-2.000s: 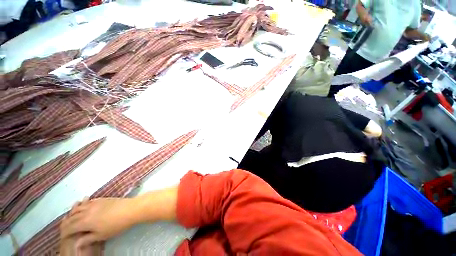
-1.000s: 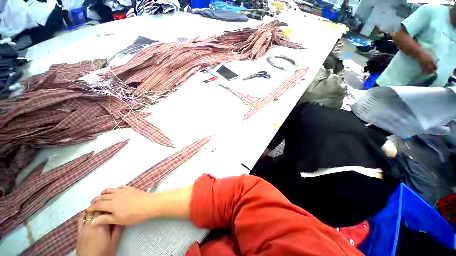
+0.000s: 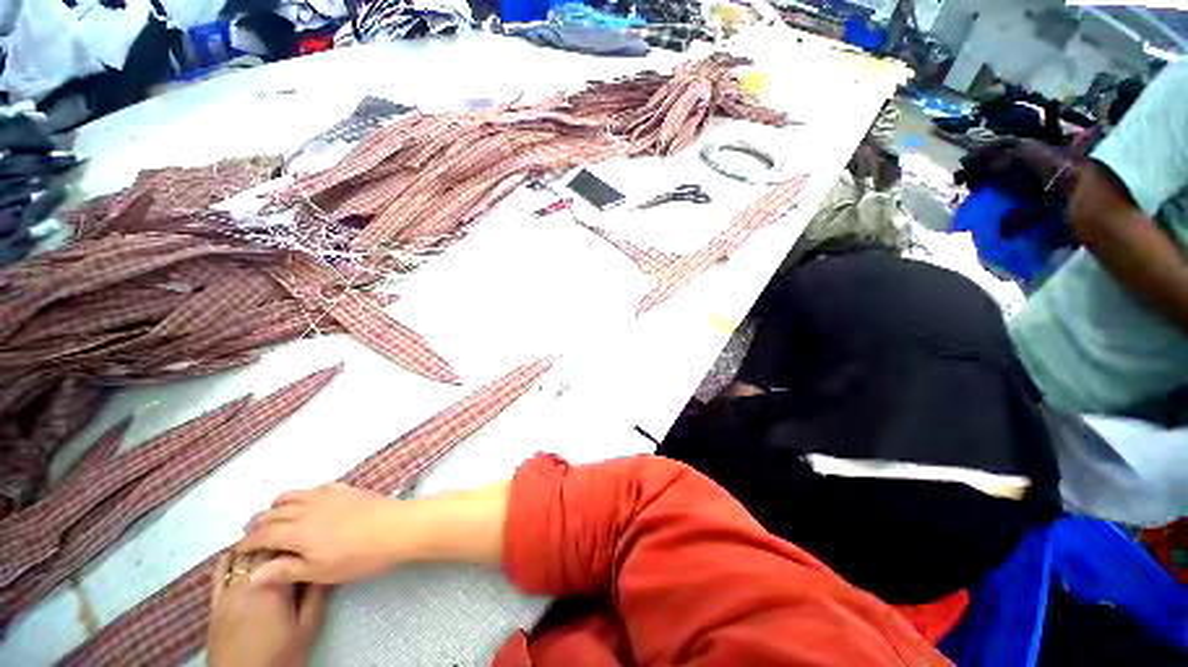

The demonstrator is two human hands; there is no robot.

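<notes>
A long checked strip lies diagonally on the white table, its pointed end towards the neighbour's side. My right hand is bent over the strip's middle. My left hand, with a ring on a finger, meets it from below and is cut off by the bottom edge. The fingers of both hands close together on the strip; the fingertips and what lies under them are hidden. The strip shows again at the lower left. More pointed strips lie beside it.
Beyond are a large strip heap, a phone, scissors, a wire ring and single strips. A person in black bends low beside the table edge, near a blue crate. Another person stands behind.
The view has swung right, then steadied. My hands stay together on the strip with little movement. The person in the pale shirt has come nearer at the right; the person in black has shifted slightly.
</notes>
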